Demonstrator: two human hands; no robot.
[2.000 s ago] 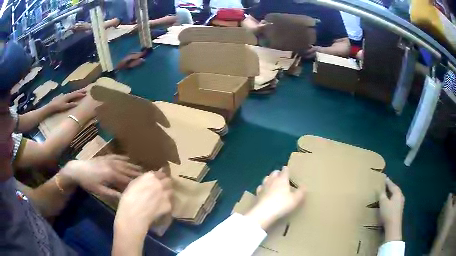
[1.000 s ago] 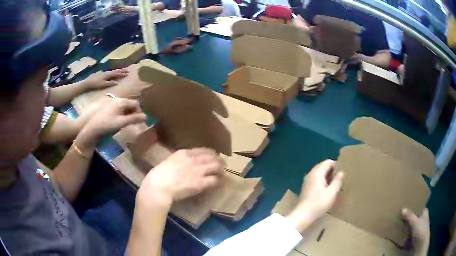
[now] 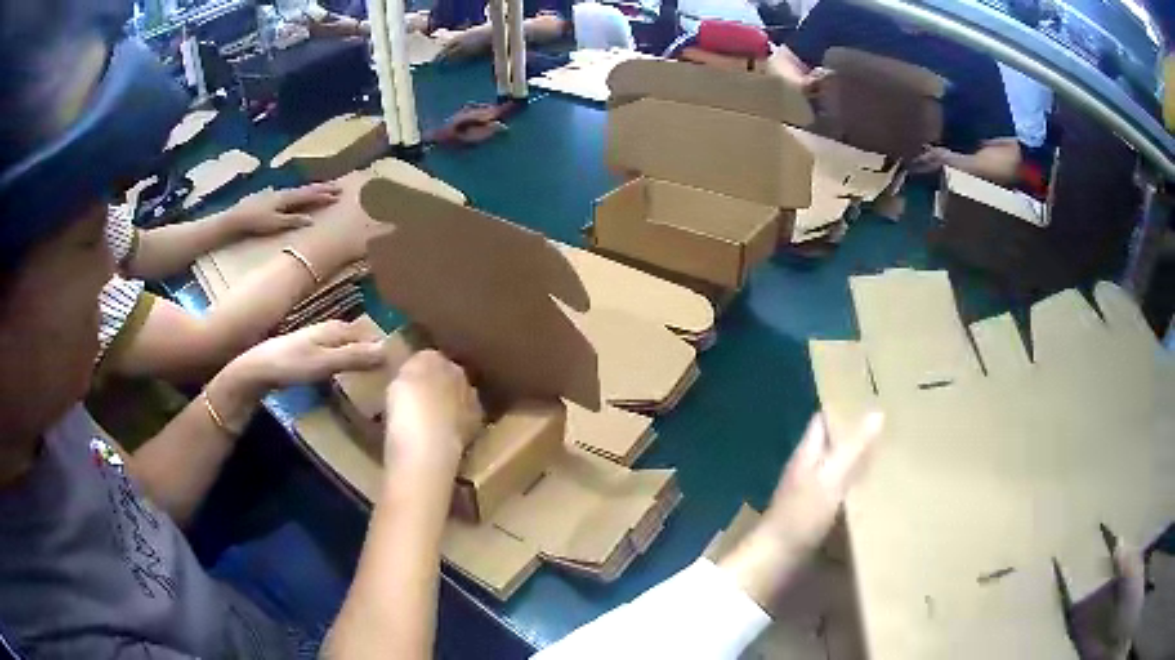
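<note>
A flat brown box blank (image 3: 979,438) with short dark slots is raised and tilted at the right. My left hand (image 3: 825,484) holds its left edge, with the thumb on the face towards me. My right hand (image 3: 1111,600) is at its lower right edge, dark and partly hidden by the flaps; fingers show beside a notch. More cardboard (image 3: 786,606) lies below the raised blank, mostly covered by it and my left arm.
At the left a person's hands (image 3: 432,400) fold a mailer box on a stack of blanks (image 3: 619,503). An open mailer box (image 3: 683,232) stands behind on the green table (image 3: 747,374). A metal rail (image 3: 1031,58) crosses the upper right. Other people work across the table.
The blank has gone from lying flat, through its lid end lifted, to raised whole and turned, slots now upper left. The neighbour's box now has a wall upright. The view has swung left.
</note>
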